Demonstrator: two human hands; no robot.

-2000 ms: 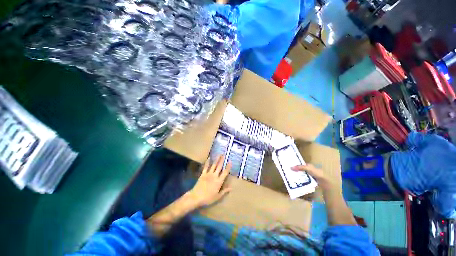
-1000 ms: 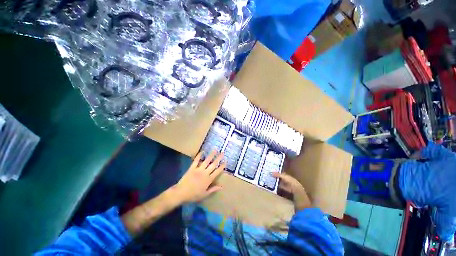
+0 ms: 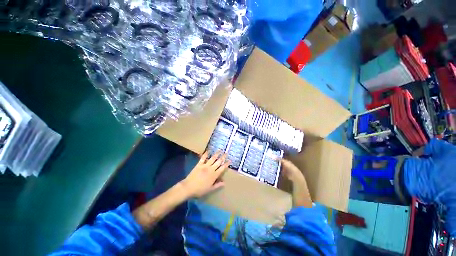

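An open cardboard carton [image 3: 320, 175] stands in front of me. Inside it, several black-outlined panels [image 3: 253, 156] lie face up in a row, side by side. Behind them is a tightly packed row of white-edged panels [image 3: 262, 123]. My left hand [image 3: 206, 175] is spread, with its fingertips at the carton's near edge and the lower end of the leftmost panel. My right hand [image 3: 293, 176] is inside the carton at the right end of the face-up row. Its fingertips touch the last panel's edge; whether they grip it is unclear.
A large shiny pile of blister trays [image 3: 165, 60] overhangs the carton's left flap. A panel stack [image 3: 30, 145] stands on the dark green bench [image 3: 85, 165] at left. A red bin [image 3: 299, 56], a blue stool [image 3: 372, 175] and a person's blue sleeve [image 3: 430, 175] are beyond.
The panel my right hand held above the carton two seconds ago now lies at the right end of the face-up row. My right hand moved down and left with it. My left hand stays spread.
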